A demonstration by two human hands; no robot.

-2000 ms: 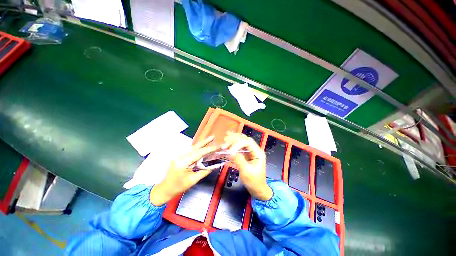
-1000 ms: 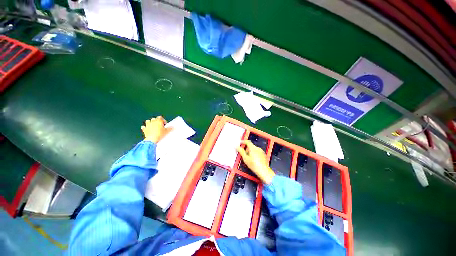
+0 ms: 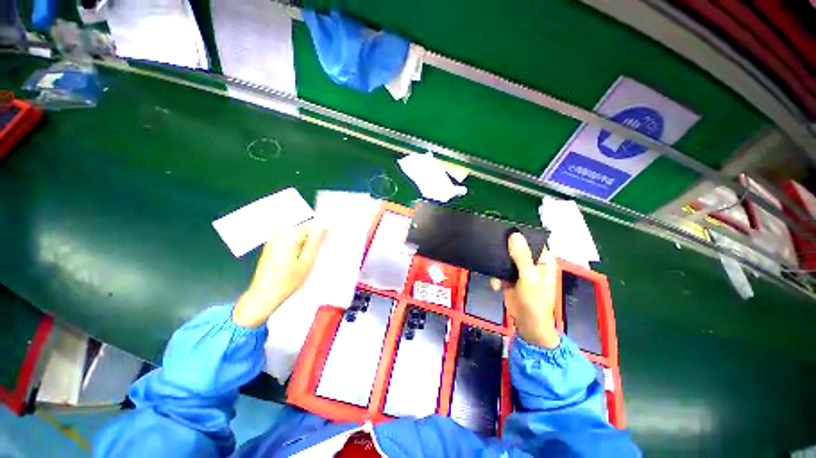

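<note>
My right hand (image 3: 533,291) holds a dark phone-sized panel (image 3: 465,237) by its right end, raised over the back row of the orange-red tray (image 3: 304,380). My left hand (image 3: 282,268) is at the left of the tray, its fingertips at a white sheet (image 3: 262,220) that tilts up to the left. More loose white sheets (image 3: 338,250) lie beside and under that hand. A white sheet (image 3: 387,252) covers the back-left pocket. The pocket beside it is bare, with a small white label (image 3: 432,292). Dark panels with camera holes (image 3: 356,349) lie in the front pockets.
A crumpled white wipe (image 3: 431,176) and a white paper strip (image 3: 568,230) lie behind the tray. Another red tray (image 3: 16,123) is at far left. Metal rails (image 3: 501,92) with a blue cloth (image 3: 353,52) cross the back.
My right hand has lifted a dark panel out of the second back pocket and moved right. My left hand has a white sheet raised from the pile at its fingertips.
</note>
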